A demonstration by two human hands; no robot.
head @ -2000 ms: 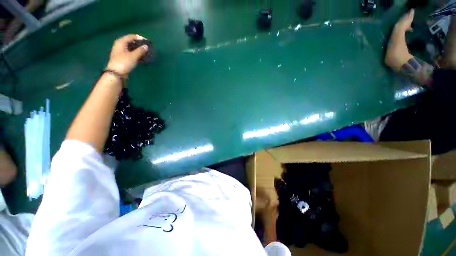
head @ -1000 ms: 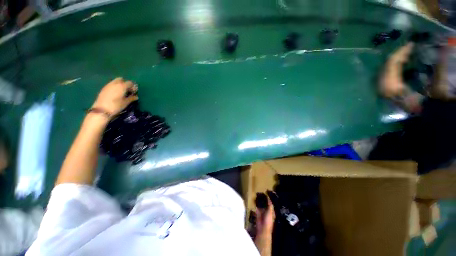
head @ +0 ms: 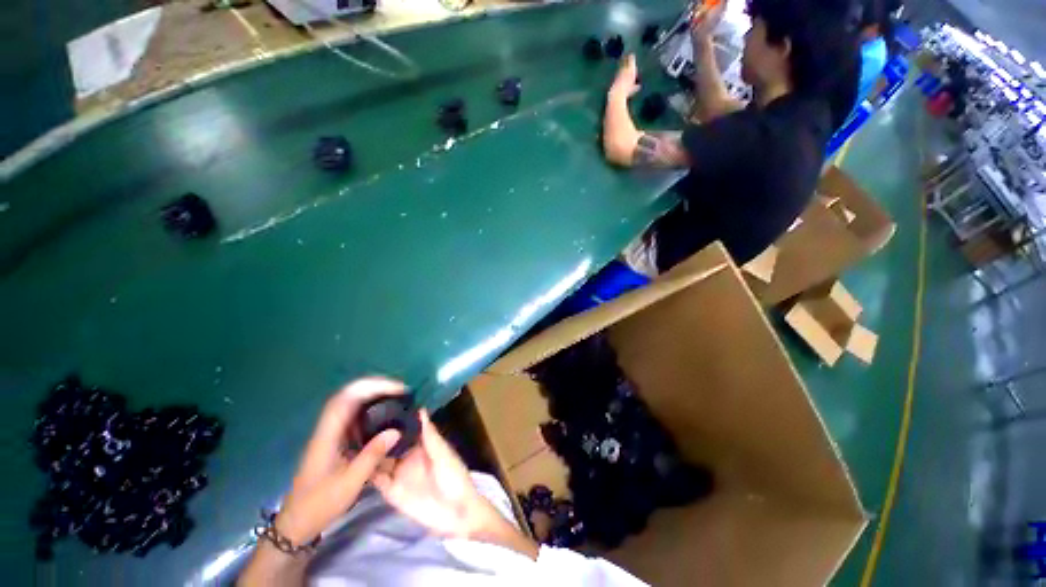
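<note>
A round black unit [head: 388, 419] is held between both my hands, just over the bench's near edge. My left hand [head: 338, 464] grips it from the left with the thumb over it. My right hand [head: 434, 482] holds it from the right and below. A heap of small black parts [head: 121, 470] lies on the green bench [head: 333, 287] at the lower left. An open carton [head: 746, 424] stands right of my hands, with a heap of black units [head: 608, 447] inside.
Several black units [head: 333, 154] stand in a spaced row along the far side of the bench. A dark-shirted person [head: 734, 172] works at the right, one hand raised with something orange. Smaller open cartons [head: 832, 321] are on the floor behind, near a yellow line.
The view has turned right. My left hand has come back from the heap, and my right hand has come out of the carton. Both now meet on a black unit.
</note>
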